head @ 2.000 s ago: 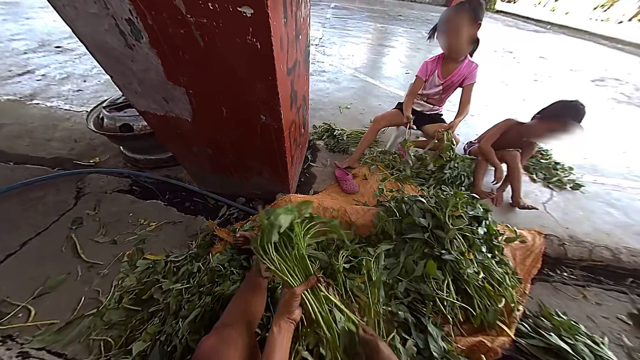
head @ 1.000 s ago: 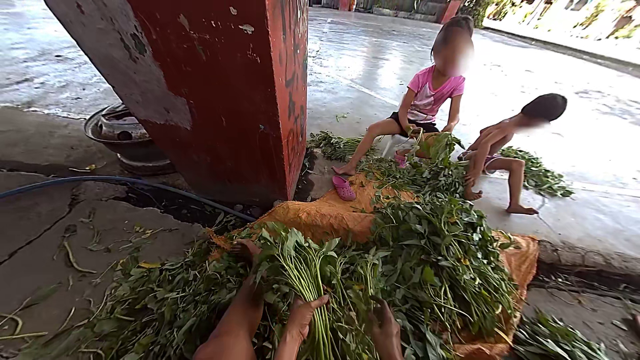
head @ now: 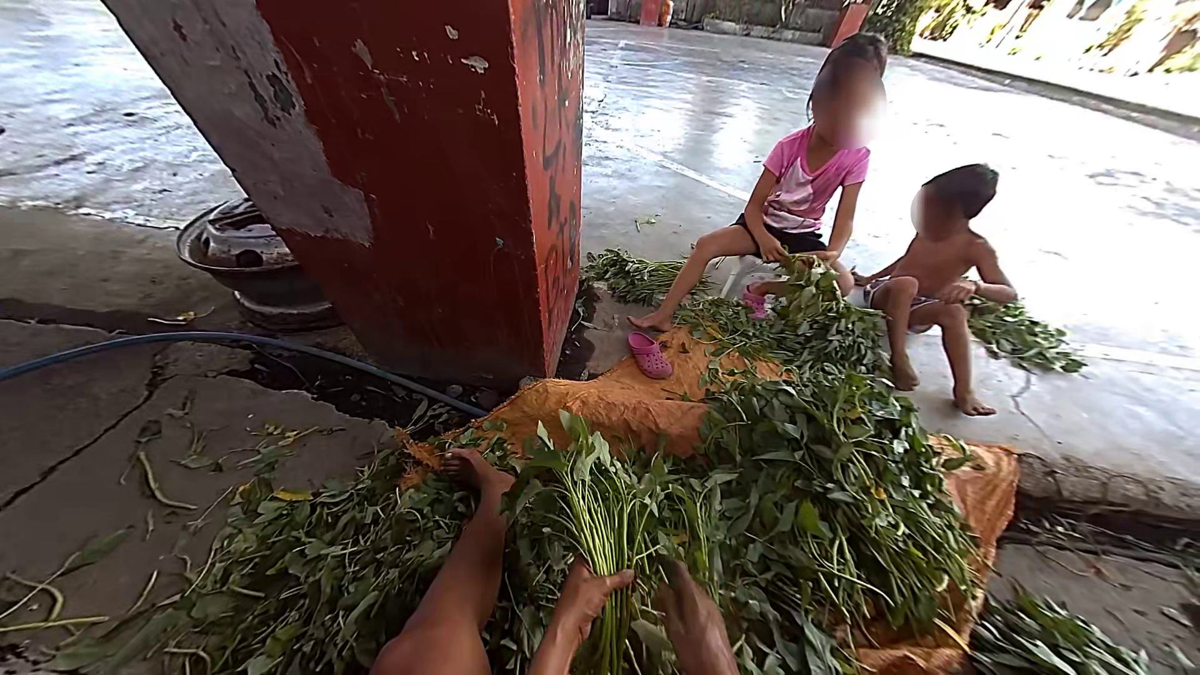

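My left hand point(head: 589, 600) is closed around the lower stems of an upright bunch of leafy green stalks point(head: 605, 525), whose leaves fan out above the fist. Just right of the bunch, what appears to be my right hand point(head: 696, 619) points into the greens; its fingertips are partly hidden among leaves, so its grip cannot be told. A large heap of the same leafy stalks point(head: 825, 469) lies to the right on an orange woven sheet point(head: 609, 403). More greens point(head: 337, 553) spread on the left, around my bare leg and foot.
A red painted pillar point(head: 422, 187) stands ahead, with metal wheel rims point(head: 253, 258) and a blue hose point(head: 281, 345) beside it. Two people sit beyond the heap, one in a pink shirt point(head: 811, 183), one shirtless point(head: 937, 262). A pink clog point(head: 649, 356) rests on the sheet.
The bunch, tilted two seconds ago, now stands more upright in my left hand. The shirtless person, bent forward earlier, now sits more upright with the head turned.
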